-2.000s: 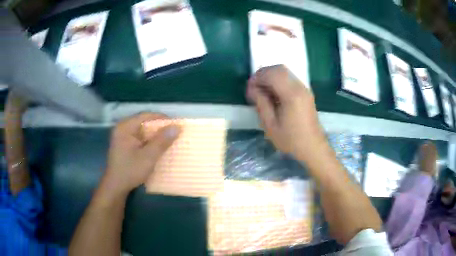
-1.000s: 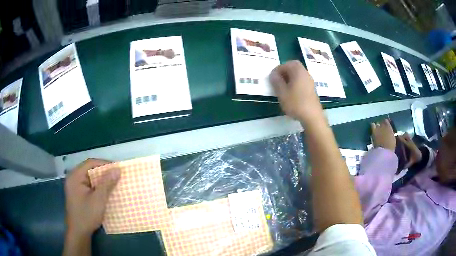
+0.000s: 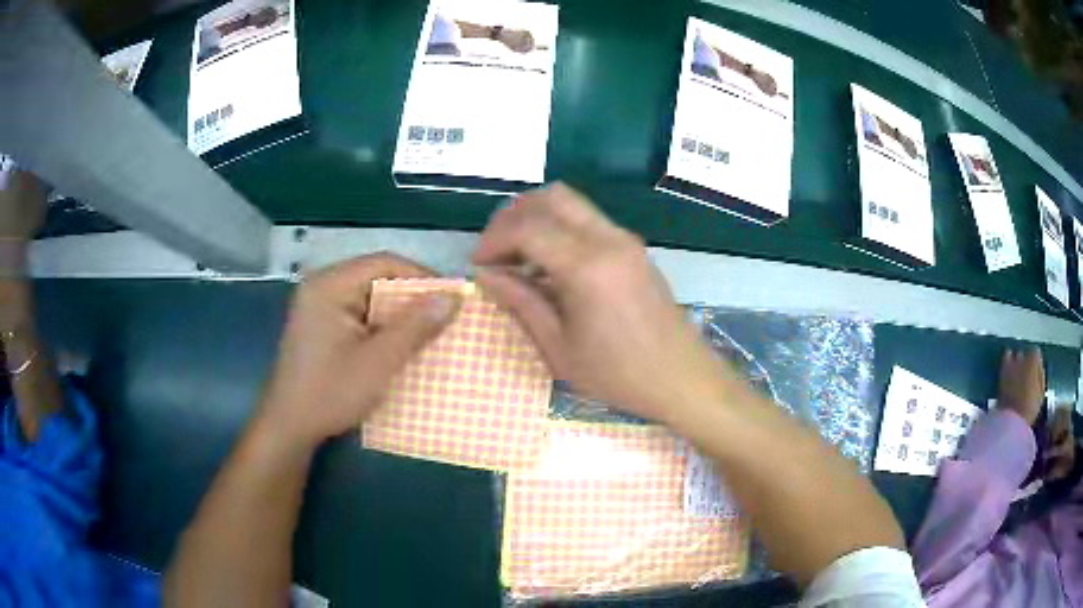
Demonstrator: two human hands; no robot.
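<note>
My left hand holds a cream-yellow sheet of pink-orange dot stickers by its upper left part, thumb on top. My right hand is at the sheet's top edge, thumb and forefinger close together. Whether a sticker is between those fingertips cannot be told. Spare dotted sheets lie on the bench just below, with a white printed slip partly hidden by my right forearm. A crinkled clear plastic bag lies around and under them.
White-topped product boxes sit on the green conveyor beyond the pale side rail. A grey post stands at the left. A person in blue is at left; one in pink at right, beside a marked white sheet.
My right hand has come back from over a box on the conveyor to the held sheet's top edge. The sheet appears farther right in view, and the boxes show in different positions.
</note>
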